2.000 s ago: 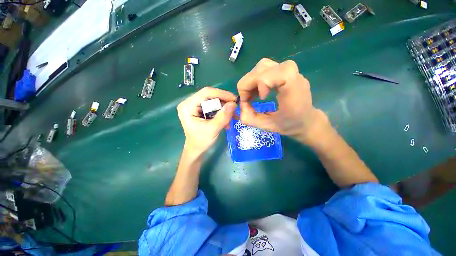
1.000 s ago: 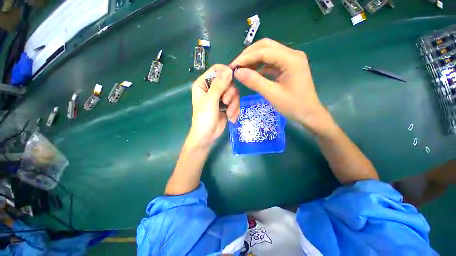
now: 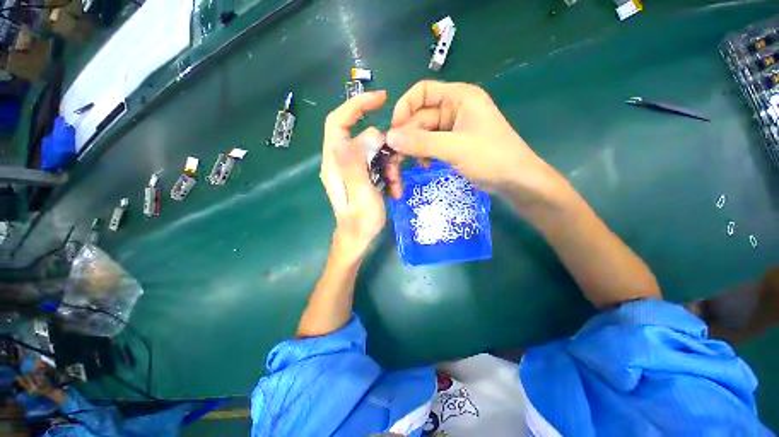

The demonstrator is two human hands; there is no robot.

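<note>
My left hand [image 3: 350, 175] holds a device unit [image 3: 379, 166] with dark and silvery parts, mostly hidden by the fingers. My right hand [image 3: 461, 136] has thumb and forefinger pinched at the unit's upper end; whether a small part is between them cannot be seen. Just below the hands is the blue parts tray [image 3: 444, 253], with a heap of tiny white gaskets [image 3: 436, 213] in it.
Several device units [image 3: 284, 128] lie spaced along the green bench. Tweezers [image 3: 666, 109], a few loose gaskets [image 3: 730, 228] and a blister tray [image 3: 760, 81] are at right. A clear plastic bag [image 3: 101, 290] and another person's hand [image 3: 38, 380] are at left.
My left hand has turned and its forefinger has lifted, showing more of the unit's dark side. My right hand stays pinched beside it. The bench view has shifted slightly.
</note>
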